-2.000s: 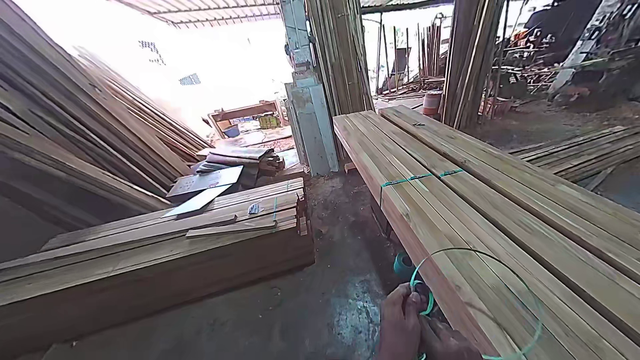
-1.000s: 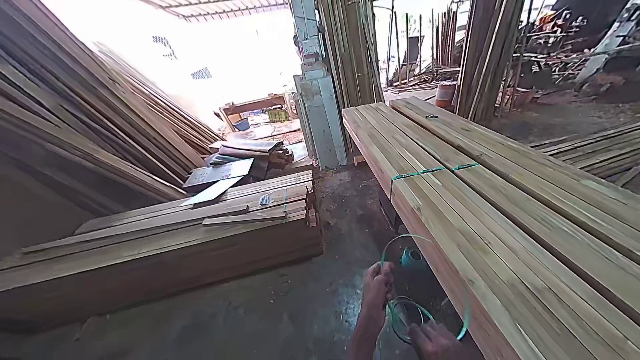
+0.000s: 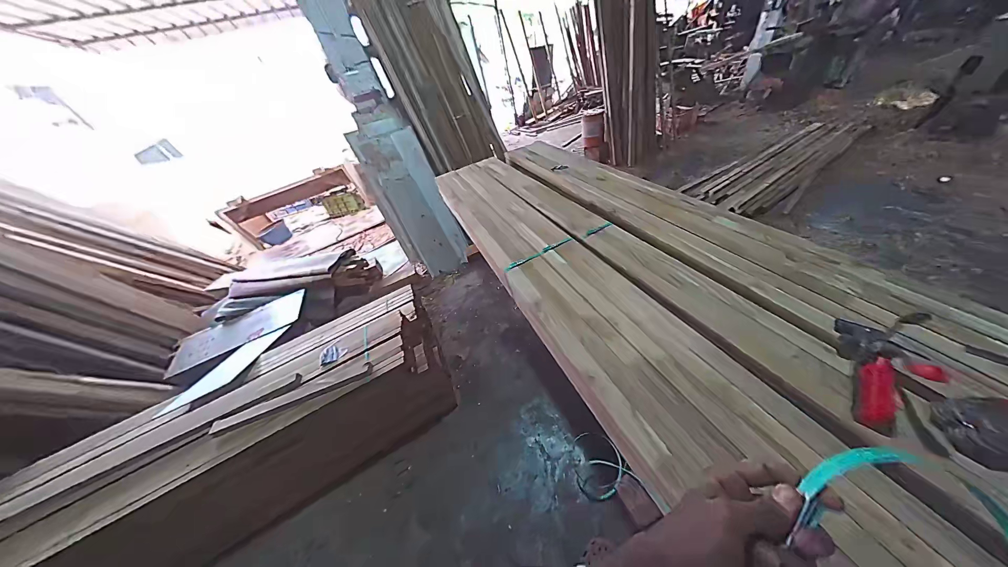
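My left hand (image 3: 728, 512) reaches over the near planks at the bottom right, its thumb and fingers closed on a green plastic strap (image 3: 854, 461). From the fingers the strap arcs toward the right edge. My right hand is not seen. The near stack of wooden planks (image 3: 614, 339) bears another green strap (image 3: 547, 250) across its top, farther along. A hand tool with a red handle (image 3: 876, 390) lies on the planks right of my left hand, beside a dark object (image 3: 976, 429) that I cannot identify. A loose strap loop (image 3: 602, 476) hangs by the stack's left side.
A lower plank stack (image 3: 315, 441) stands at the left across a strip of concrete floor (image 3: 488, 441). Boards (image 3: 79, 291) lean behind it. A pale post (image 3: 402, 181) and upright planks (image 3: 433, 79) rise at the far end. More planks (image 3: 776, 165) lie on the floor at the right.
The view has swung to the right. My left hand has moved from beside the stack to over its top, with the strap in it. My right hand has left the view.
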